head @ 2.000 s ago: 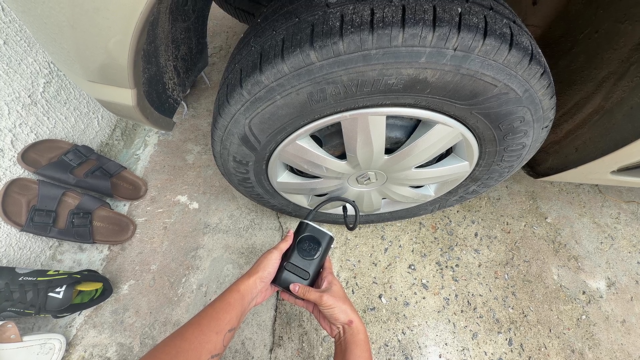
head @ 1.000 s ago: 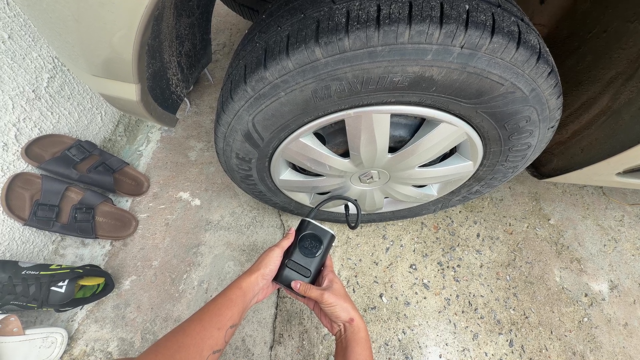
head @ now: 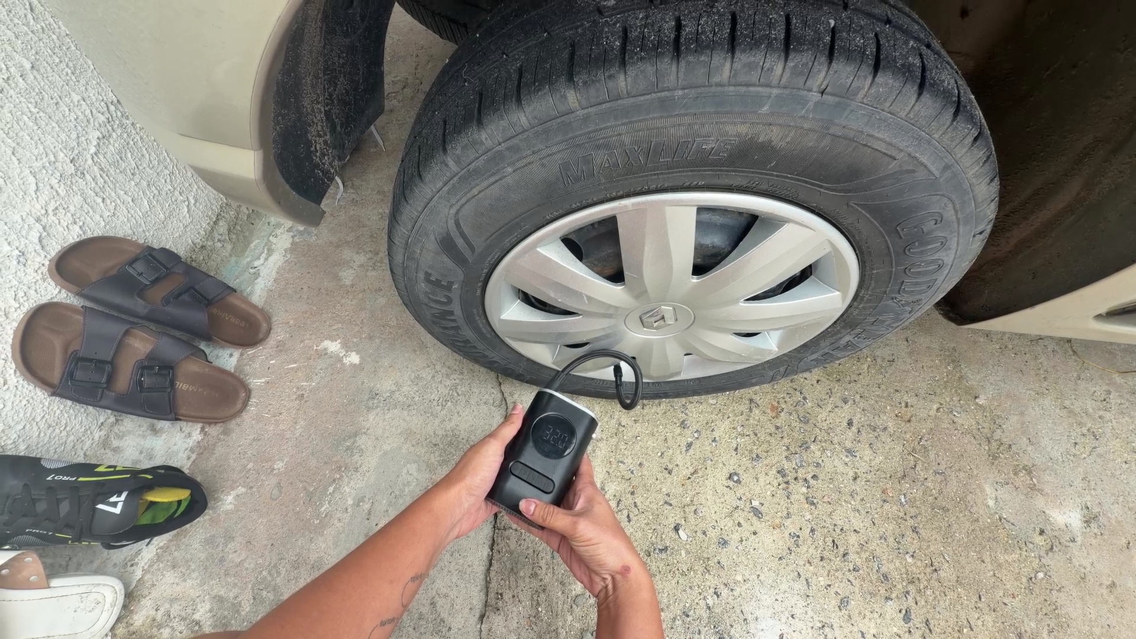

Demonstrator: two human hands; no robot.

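Observation:
A black portable tire inflator (head: 543,457) is held between both hands, in front of a car's front wheel. My left hand (head: 479,475) grips its left side. My right hand (head: 572,524) holds its lower right side, with the thumb on the lower front face. Digits show on the inflator's round display. From its top a short black air hose (head: 632,377) loops over to the right, its end bent back toward the inflator's top. Behind it stands the black rubber tire (head: 497,186) with a silver wheel cover (head: 658,266). The tire valve cannot be made out.
Brown-soled sandals with dark straps (head: 133,373) lie at the left by a white rough wall (head: 80,133). Below them are a black sports shoe (head: 80,501) and a white shoe (head: 67,603). A beige bumper (head: 213,164) overhangs at upper left. The ground is cracked concrete (head: 799,497).

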